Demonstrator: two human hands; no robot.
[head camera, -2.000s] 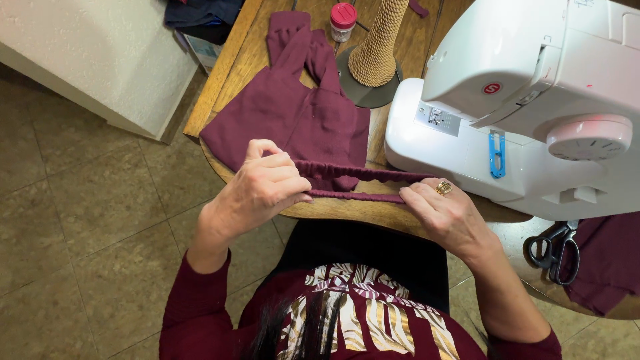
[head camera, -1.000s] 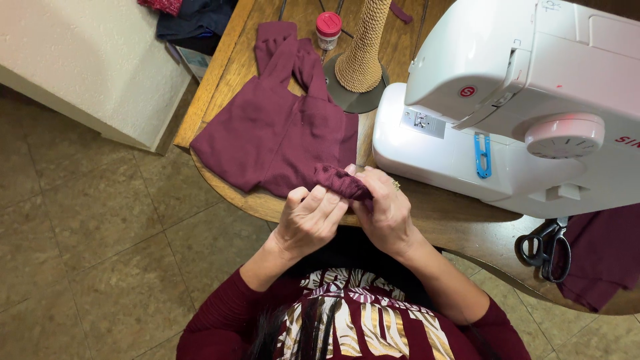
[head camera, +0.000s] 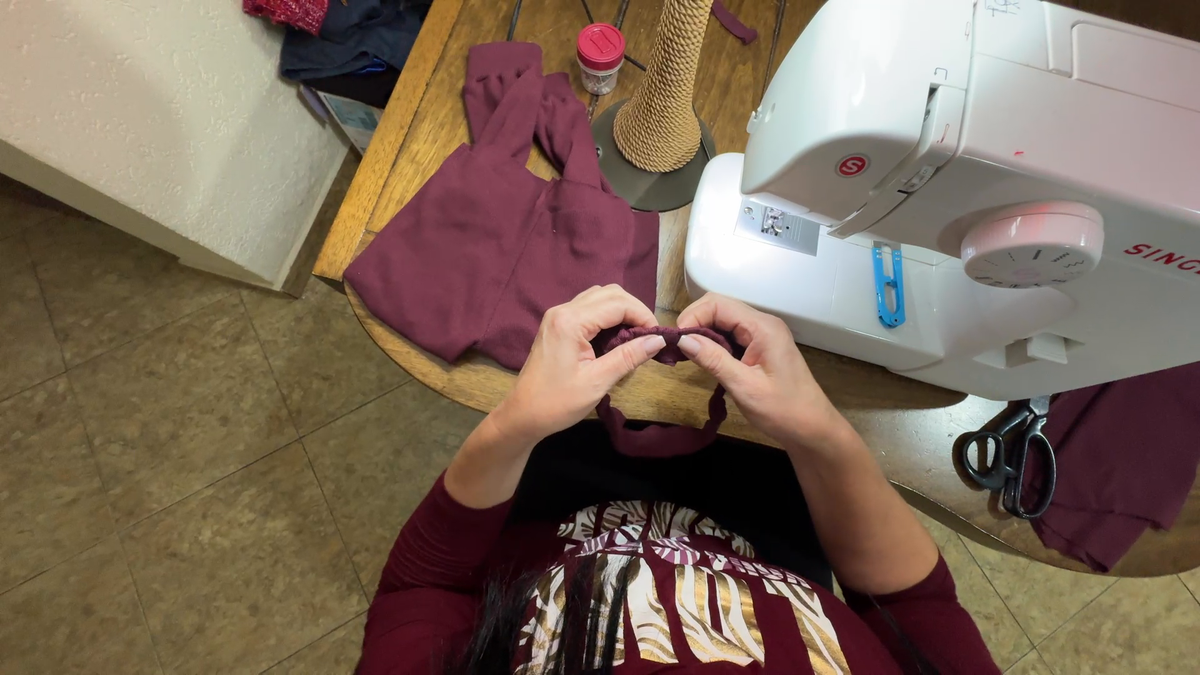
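Observation:
A narrow maroon fabric band (head camera: 661, 441) forms a closed loop, its upper part pinched between my left hand (head camera: 581, 361) and my right hand (head camera: 764, 366). Both thumbs press on the gathered cloth side by side, and the lower part of the loop hangs over the table edge. Behind my left hand a maroon fabric garment (head camera: 506, 244) lies spread on the wooden table. The white sewing machine (head camera: 872, 216) stands just beyond my right hand, with a blue plastic clip-like tool (head camera: 888, 284) on its base.
A rope-wrapped stand (head camera: 661, 94) and a small red-lidded jar (head camera: 600, 56) are at the back of the wooden table (head camera: 412, 361). Black-handled scissors (head camera: 1008, 459) lie at the right beside more maroon cloth (head camera: 1125, 459). A white wall (head camera: 169, 112) rises at the left.
Two seconds ago the band was stretched wide between my hands. One second ago it was bunched up in them; now it hangs in an open loop from both hands.

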